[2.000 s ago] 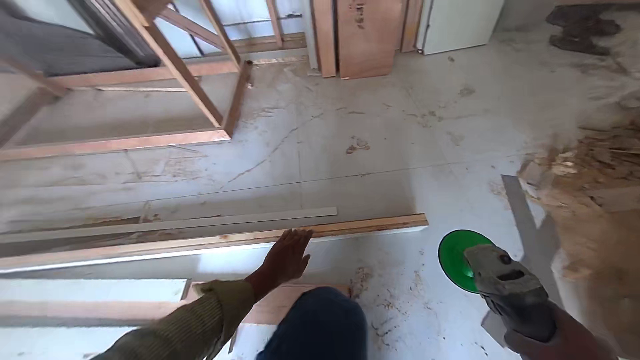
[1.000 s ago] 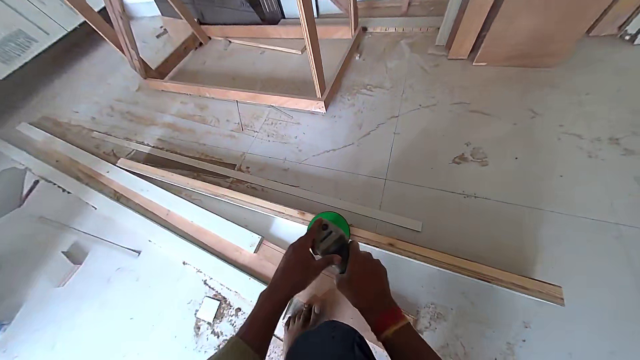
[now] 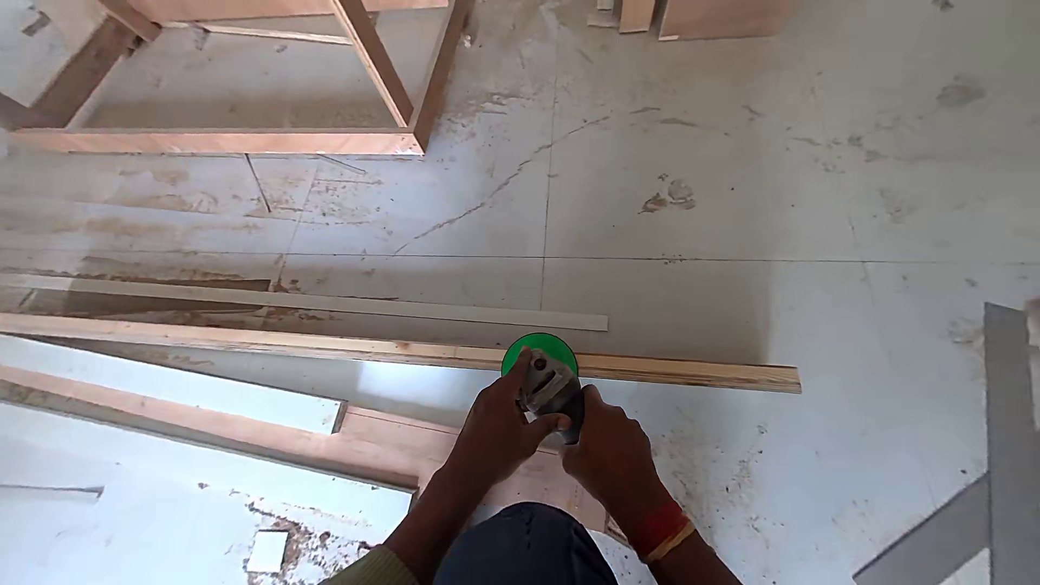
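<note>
An angle grinder (image 3: pixel 548 386) with a green disc (image 3: pixel 539 348) is held in both hands over a long wooden strip (image 3: pixel 682 371). My left hand (image 3: pixel 500 431) grips the grinder's head from the left, its fingers beside the disc. My right hand (image 3: pixel 611 447) is wrapped around the grinder's body, with a red and yellow thread at the wrist. The disc overlaps the strip; whether it touches the wood cannot be told. Just beyond lies a thin pale strip (image 3: pixel 487 315), roughly along the wooden one.
A wooden frame (image 3: pixel 244 141) stands at the upper left. White-faced boards (image 3: pixel 203 390) and a reddish plywood piece (image 3: pixel 390 435) lie at the lower left. Wood panels (image 3: pixel 723 16) are at the top. Grey flat strips (image 3: pixel 1011 439) rest at the right. A small white offcut (image 3: pixel 267 551) lies low left.
Two seconds ago my left hand lay on the wooden strip and my right hand held the grinder off to the right. Both hands are now on the grinder over the strip. The view has shifted.
</note>
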